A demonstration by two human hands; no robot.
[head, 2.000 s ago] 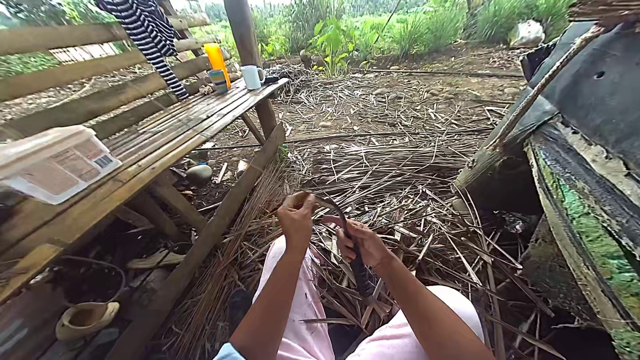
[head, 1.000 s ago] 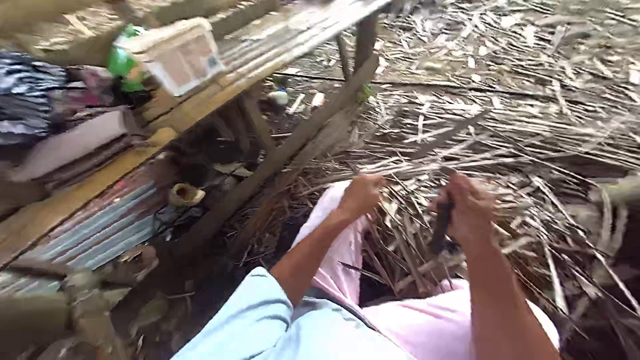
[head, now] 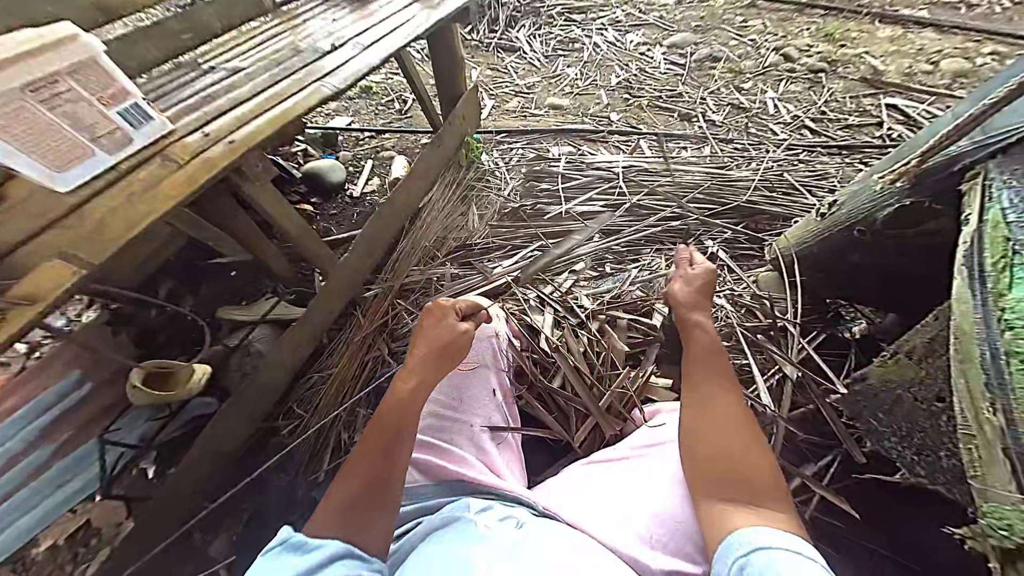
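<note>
My left hand is closed above my left knee, thumb and forefinger pinched on a thin strip; a long thin strand runs from near it toward the lower left. My right hand is a fist, farther forward and to the right. A dark, long object shows just below that fist, partly hidden by the wrist; its kind is unclear. Between and beyond the hands, a blurred grey-brown strip slants above the litter. Cut dry leaf pieces are heaped between my knees, and long dry leaf ribs lie behind them.
A slatted wooden bench with a labelled plastic container stands at left. Below it are a slanting plank, a yellowish broken vessel and corrugated metal sheet. A wooden post and mossy boards are at right.
My hands, close together two seconds ago, are now wider apart, with the left lower and nearer my knee. The view has tilted down from the greenery.
</note>
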